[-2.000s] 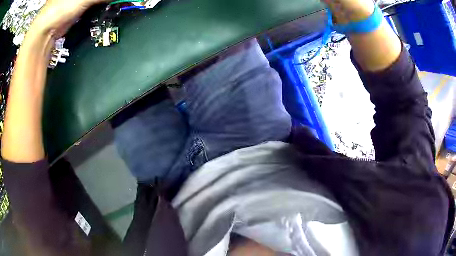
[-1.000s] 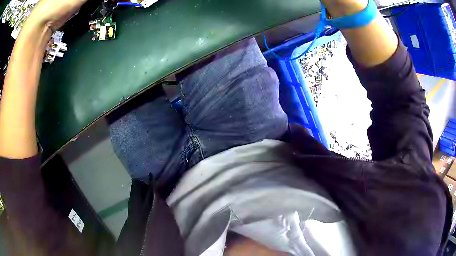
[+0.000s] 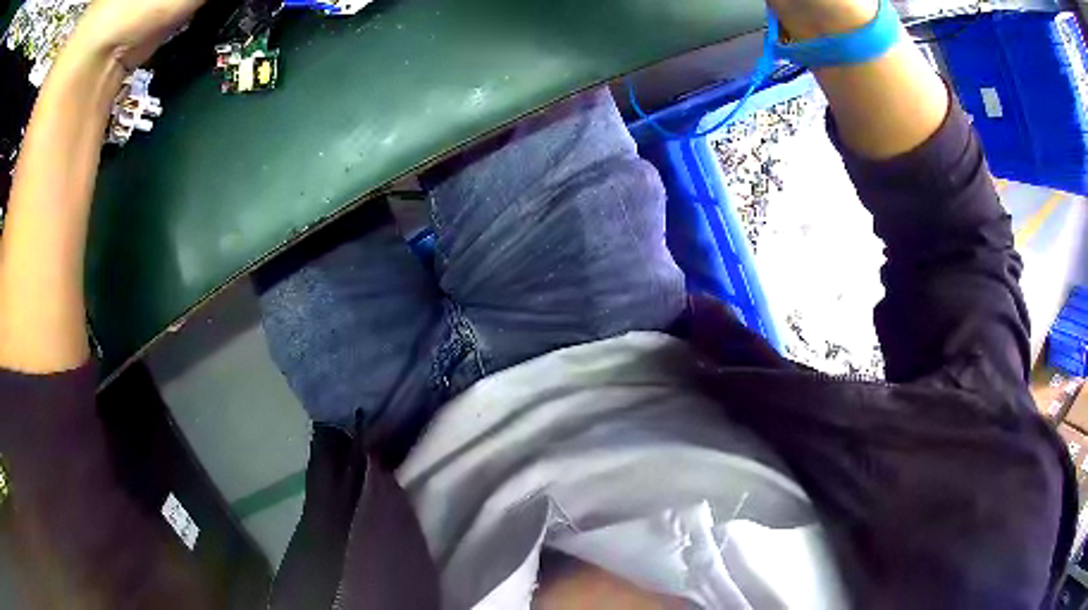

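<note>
A small circuit board with yellow and dark parts lies on the green bench mat at the upper left. My left hand is cut off by the top edge; its fingers are out of the picture. My right hand is also cut off at the top, with a blue wrist band and thin blue cord. What either hand holds cannot be seen. Part of a blue and white thing shows at the top edge. White plug parts lie beside my left wrist.
A blue tote with whitish, speckled contents stands right of my lap. Another blue bin is at the upper right. Piled whitish parts are at the upper left corner. The bench edge curves above my legs.
My left forearm has shifted slightly left, and my right wrist slightly left too. The blue wire and white piece at the top edge have moved and show less. The circuit board stays on the mat.
</note>
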